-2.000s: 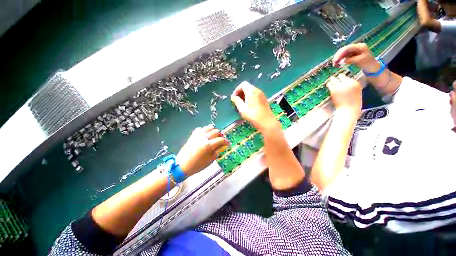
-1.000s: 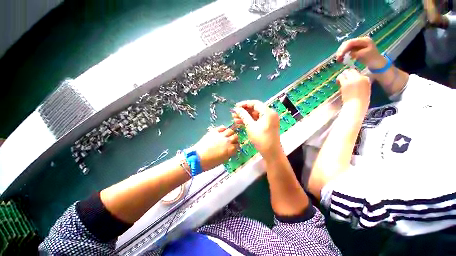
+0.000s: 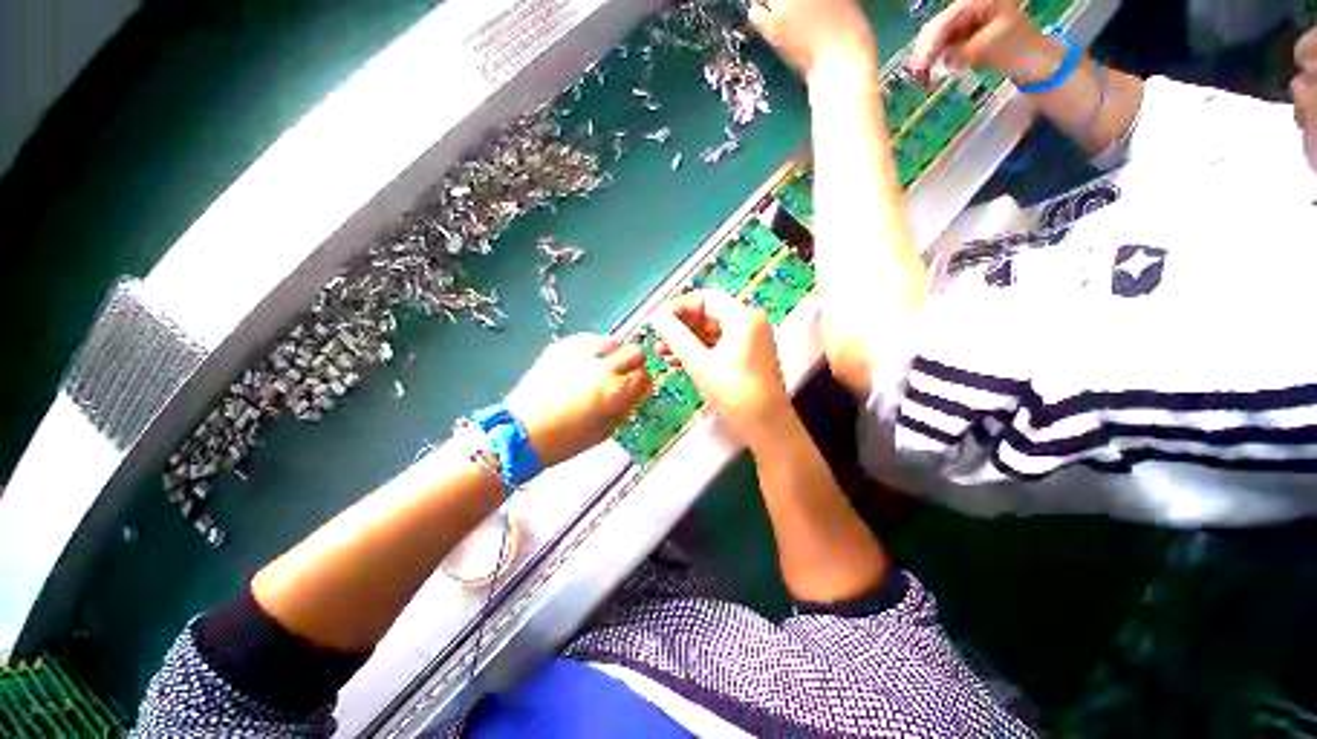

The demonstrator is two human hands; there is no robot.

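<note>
A green PCB panel (image 3: pixel 667 422) with yellow edge strips and small blue parts lies on the pale conveyor rail (image 3: pixel 556 541). My left hand (image 3: pixel 581 393), with a blue wrist strap (image 3: pixel 506 445), rests at the panel's left end, fingertips bent down over it; whether they hold a part is hidden. My right hand (image 3: pixel 727 354) is over the same panel just right of the left hand, thumb and fingertips close together; a part between them is too small to tell. A loose heap of silvery leaded components (image 3: pixel 484 202) lies on the green mat, with boxier metal blocks (image 3: pixel 296 368) at its left end.
A neighbouring worker in a white top (image 3: pixel 1069 332) is at the right, one arm reaching across the rail to the mat. A white ledge (image 3: pixel 260 217) curves behind the heap and bears a grey ridged rectangle (image 3: pixel 133 364). Stacked green panels (image 3: pixel 55 703) are at the lower left.
The view has shifted. My right hand, earlier above the mat, is now low over the panel beside my left hand. The neighbour's one hand has moved from the boards out over the mat.
</note>
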